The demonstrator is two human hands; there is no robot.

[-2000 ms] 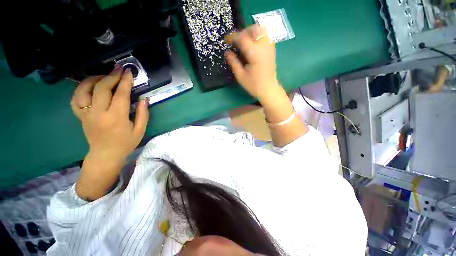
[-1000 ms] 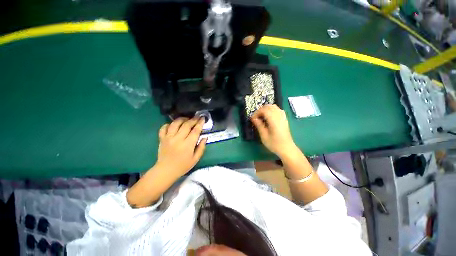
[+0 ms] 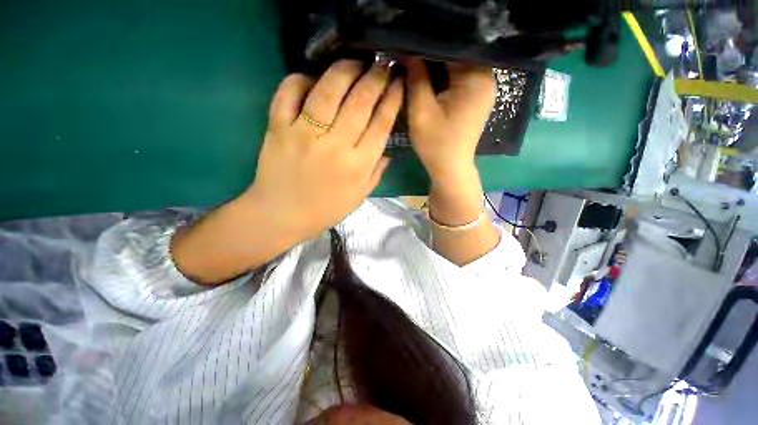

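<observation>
The black toggle press (image 3: 449,29) stands at the top centre, partly cut off by the picture's edge. My left hand (image 3: 332,137) reaches under its front, fingertips at a small silvery spot of the module (image 3: 385,60), which is mostly hidden. My right hand (image 3: 449,112) is beside it, fingertips at the same spot under the press. Whether it pinches a small part cannot be seen. The black parts tray (image 3: 522,137) with a heap of glittering small pieces (image 3: 505,100) lies just right of my right hand, partly covered by it.
A small clear bag with white content (image 3: 553,95) lies right of the tray on the green mat (image 3: 141,100). A blister tray with black parts (image 3: 29,349) is at the lower left. Grey equipment (image 3: 657,282) stands at the right. Yellow tape (image 3: 644,41) runs at the upper right.
My right hand has left the parts tray and moved left to the press, beside my left hand. My left hand stays at the module. The camera view has shifted and is closer to the hands.
</observation>
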